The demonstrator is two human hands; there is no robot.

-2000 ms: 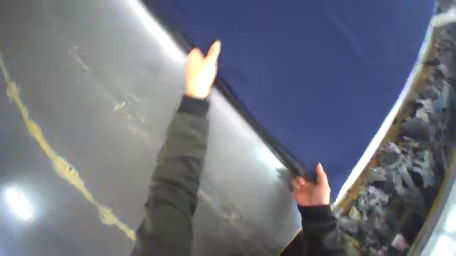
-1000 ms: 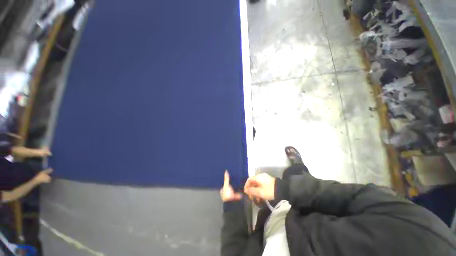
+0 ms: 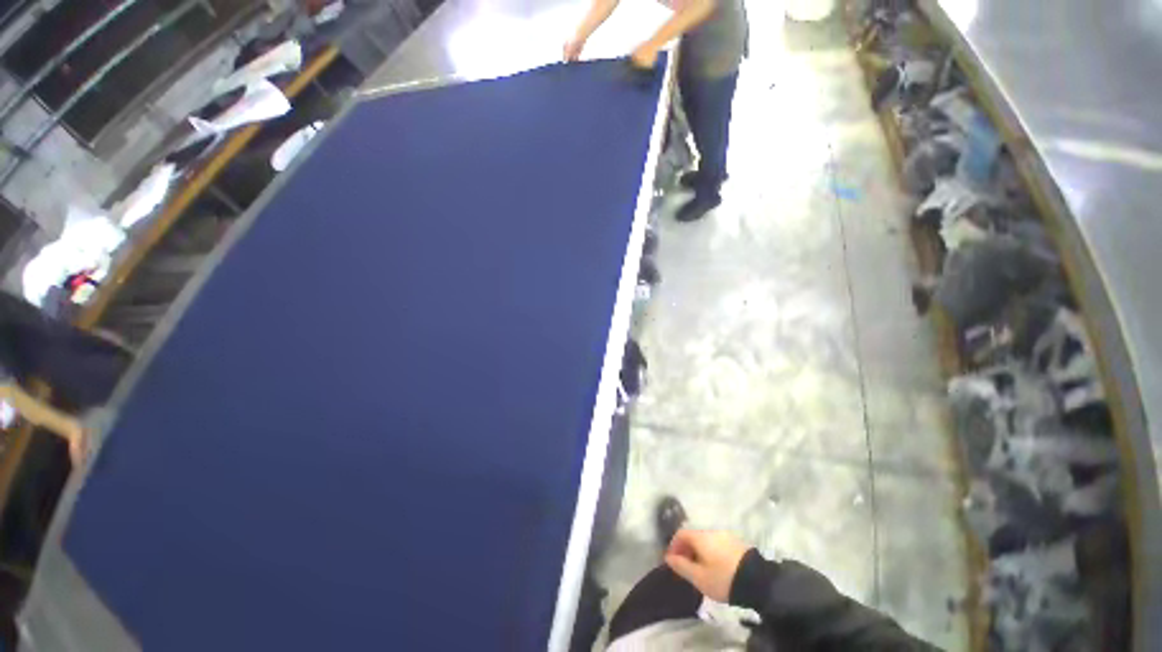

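The navy fabric ply (image 3: 370,331) lies flat and wide over the long table. A white paper strip (image 3: 609,395) shows along its right edge. My right hand (image 3: 707,563), in a dark sleeve, is at the bottom right of the cloth, away from its edge and above my legs. Its fingers are curled in, and no thing shows in it. My left hand is not in view.
A person (image 3: 711,77) at the table's far end has both hands at the cloth's far edge. Another person's arm (image 3: 51,420) reaches the left edge. A concrete aisle (image 3: 777,344) runs on the right, beside shelves of fabric scraps (image 3: 1007,280).
The view has swung from the cloth's near edge along its length. My right hand has left the cloth's corner, and my left hand has gone out of view. The far person has come into view.
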